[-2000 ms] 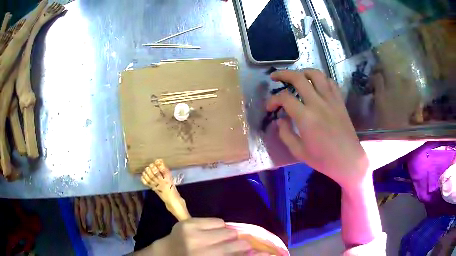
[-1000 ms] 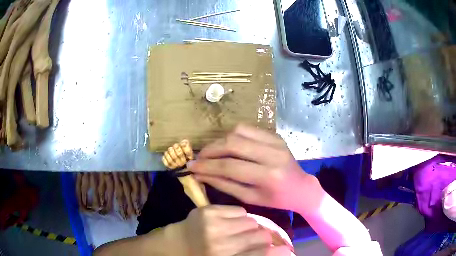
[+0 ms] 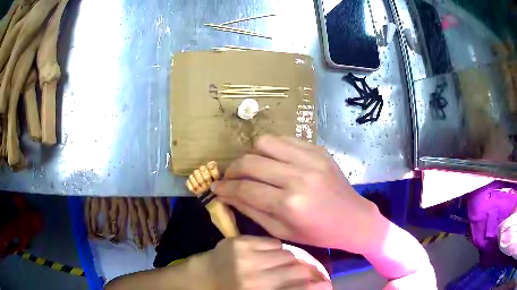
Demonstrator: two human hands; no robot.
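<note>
A tan model leg [image 3: 222,220] points up at the table's near edge, its foot with bare toes [image 3: 202,177] at the cardboard's lower left corner. My left hand [image 3: 258,265] is closed around the leg below the foot. A black strap [image 3: 208,197] lies across the foot behind the toes. My right hand [image 3: 295,195] has thumb and fingertips pinched on the strap at the foot's right side; its strap end is hidden by the fingers. A loose tangle of black straps [image 3: 364,101] lies below the phone.
The cardboard pad [image 3: 193,124] holds a white round cap [image 3: 248,109] and thin sticks [image 3: 255,90]. More sticks [image 3: 241,30] lie behind it. Tan legs [image 3: 48,73] are piled at left, others [image 3: 122,218] under the table. A phone [image 3: 352,39] lies at back right beside a reflective panel.
My right hand has moved from the strap tangle to the foot, and a black strap now lies across it. Over the last second the hands have barely moved.
</note>
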